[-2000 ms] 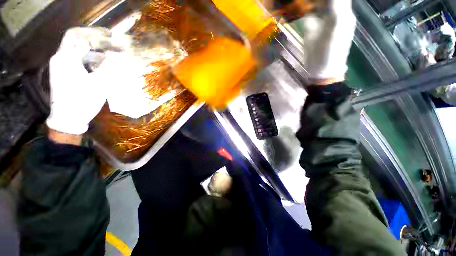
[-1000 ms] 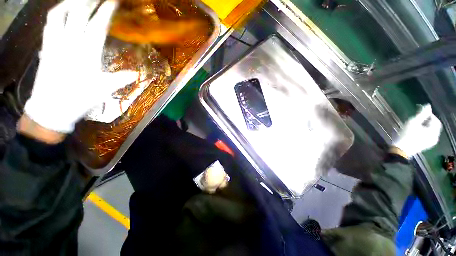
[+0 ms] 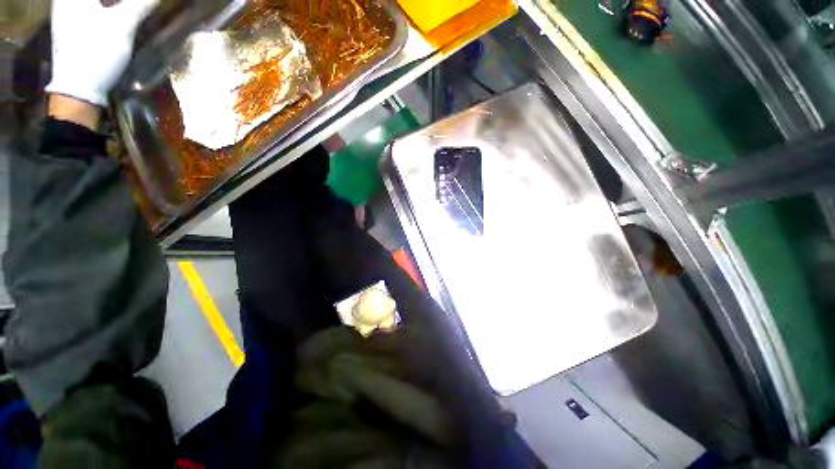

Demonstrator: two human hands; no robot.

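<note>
My left hand (image 3: 92, 46), in a white glove, is at the top left beside the near steel tray. Its fingers are partly cut off by the top edge, so what they hold is unclear. The tray (image 3: 157, 179) has a shiny rim and holds thin copper wire pieces (image 3: 343, 37). A crumpled pale sheet (image 3: 209, 87) lies on the wires, with some wire pieces on top of it. My right hand cannot be made out in the picture.
A side steel tray (image 3: 540, 247) bears a black smartphone (image 3: 460, 190). A yellow-orange strip (image 3: 449, 14) is at the bench edge. A dark and copper wound part (image 3: 644, 22) sits on the green belt (image 3: 682, 87) behind a metal rail.
My left hand has moved from over the tray and pale sheet to the upper left. My right hand has gone out of clear view from the conveyor side. The view has shifted.
</note>
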